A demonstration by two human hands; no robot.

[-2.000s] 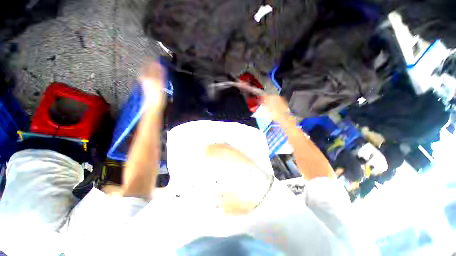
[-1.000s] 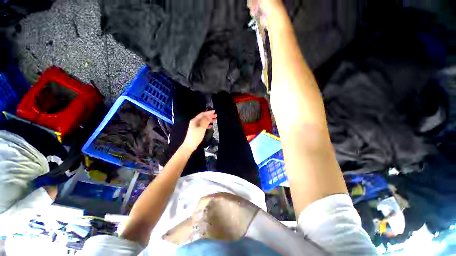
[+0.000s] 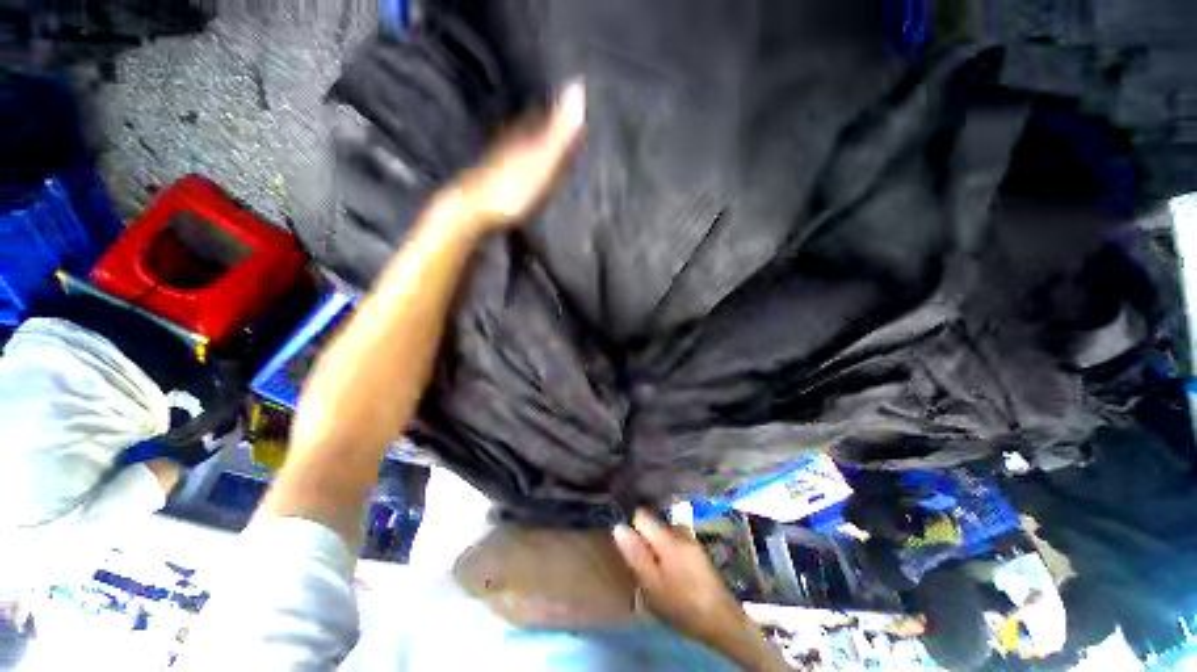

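Note:
A large heap of dark grey-black cloth garment pieces (image 3: pixel 683 302) lies across my lap and reaches forward to the top of the view, with folds gathering near my waist. My right hand (image 3: pixel 663 565) is at the near edge of the cloth and pinches the gathered part. My left hand (image 3: pixel 525 164) is blurred and rests on or just above the cloth further forward, its fingers extended. Whether its palm touches the cloth cannot be told.
A red plastic stool (image 3: pixel 197 259) stands at the left beside a blue crate (image 3: pixel 46 250). Another blue crate (image 3: pixel 299 355) shows partly under my left forearm. Another person's light-clothed leg (image 3: pixel 85 394) is at the left. More blue crates and items are at the lower right.
The dark cloth has come over my lap and hides my legs. My right hand has moved back from far forward to my waist. My left hand has moved forward over the cloth.

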